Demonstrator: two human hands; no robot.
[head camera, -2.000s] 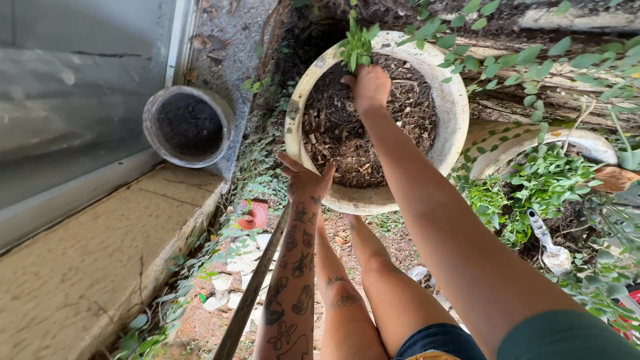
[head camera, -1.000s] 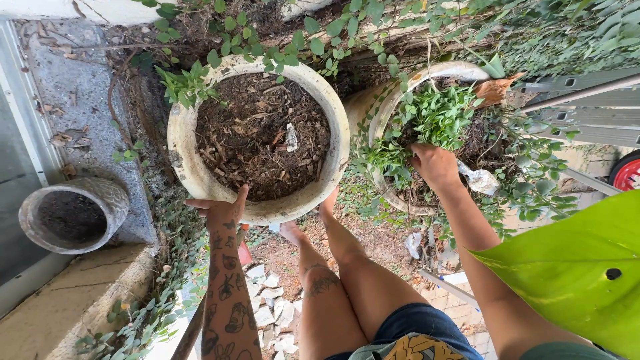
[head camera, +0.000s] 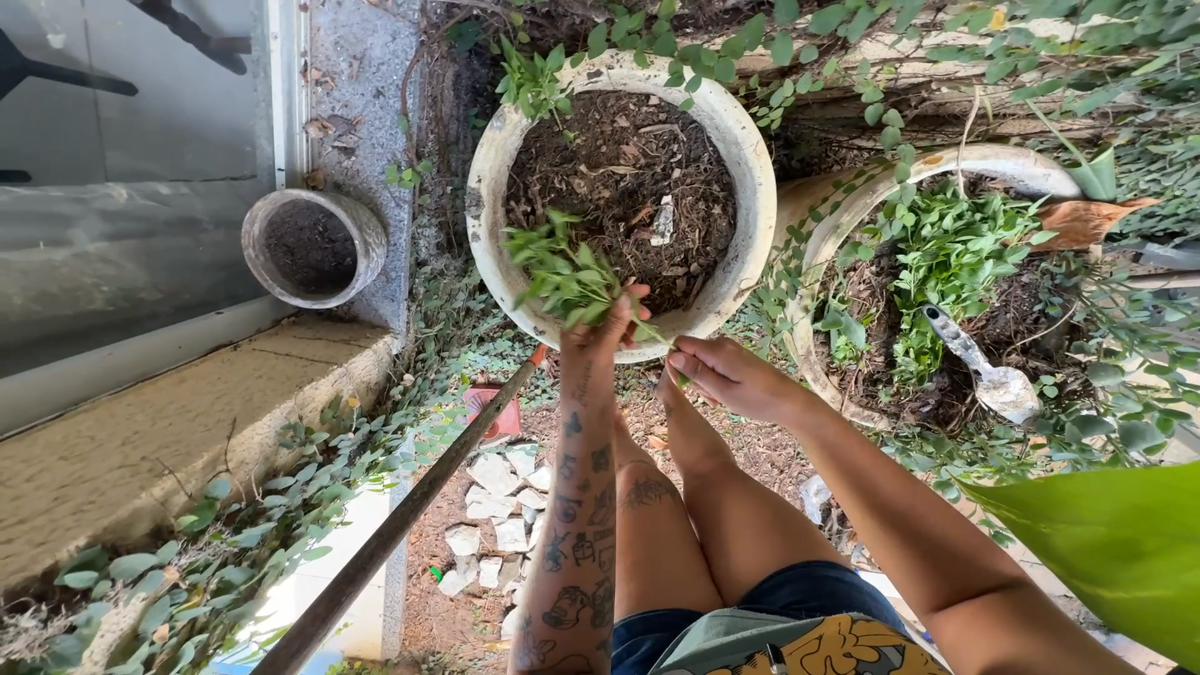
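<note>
Over the near rim of the large round planter (head camera: 487, 187), my left hand (head camera: 605, 323) holds a bunch of leafy green cuttings (head camera: 562, 277). My right hand (head camera: 727, 370) is just right of it, its fingertips pinching the stem end of the bunch. Dark soil with wood chips fills the planter, and a small pale piece (head camera: 664, 220) lies on it. A leafy sprig (head camera: 532, 82) stands at the planter's far left rim. In the second planter (head camera: 816, 281) at the right, a heap of green cuttings (head camera: 947, 253) lies on soil beside a dirty hand trowel (head camera: 1008, 394).
A small pot of soil (head camera: 314, 248) stands on the ledge at the left. A wooden pole (head camera: 403, 516) slants up to the large planter's near side. Broken pale stones (head camera: 497, 506) lie on the ground. Vines trail around the planters, and a large leaf (head camera: 1106, 553) hangs at the lower right.
My right hand has come back from the cuttings in the right planter to my left hand. My left hand, earlier at the large planter's rim, now holds a leafy bunch.
</note>
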